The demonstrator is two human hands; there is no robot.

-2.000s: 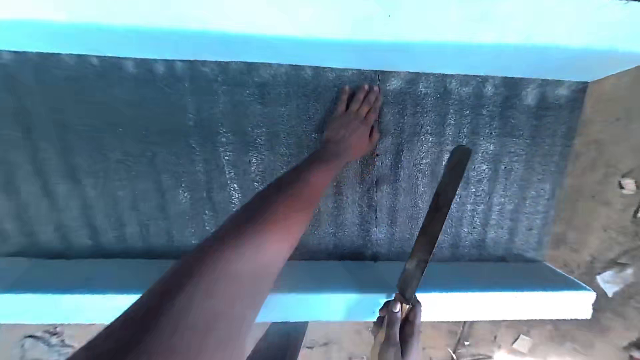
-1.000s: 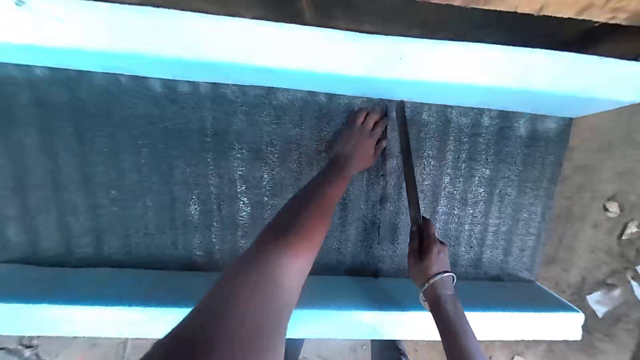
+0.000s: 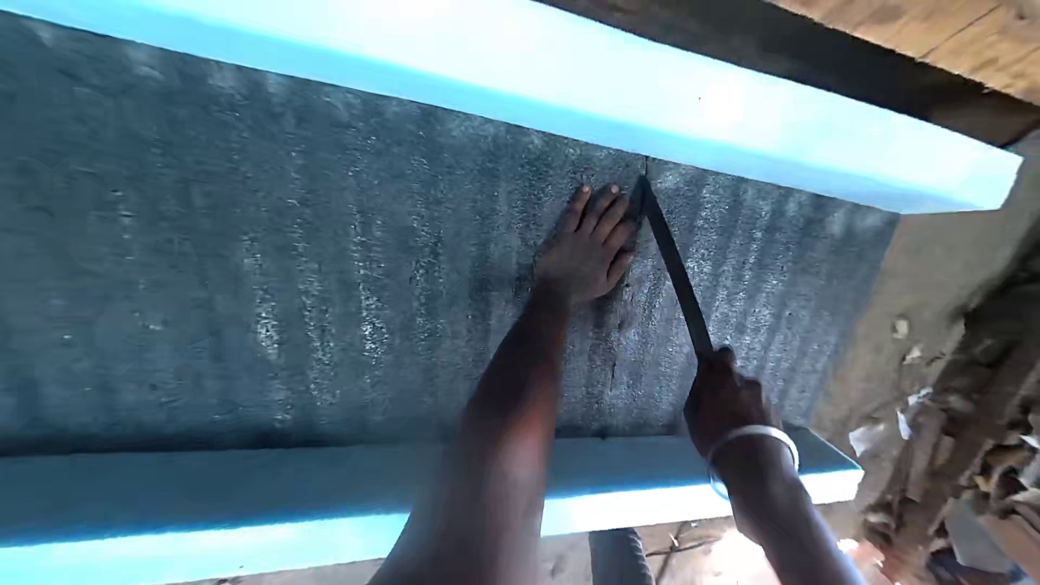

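My left hand [image 3: 587, 248] lies flat, fingers spread, on a dark grey textured sheet [image 3: 390, 268]. Just right of it, my right hand [image 3: 727, 398], with a pale bangle [image 3: 756, 432] at the wrist, grips a long flat dark blade [image 3: 678, 272]; its handle is hidden in the fist. The blade's tip touches or hovers over the sheet near a short dark slit [image 3: 647, 165] by the far edge. A faint dark line runs down the sheet below my left hand.
Thick light-blue foam-like blocks border the sheet, one along the far side [image 3: 569, 73] and one along the near side [image 3: 268, 487]. A wooden board [image 3: 934, 36] lies at the upper right. Scraps and debris [image 3: 967, 463] litter the brown ground at the right.
Two seconds ago the blade was raised at the near block; my right hand has since brought it over the sheet, beside my left hand. The view has turned and shifted.
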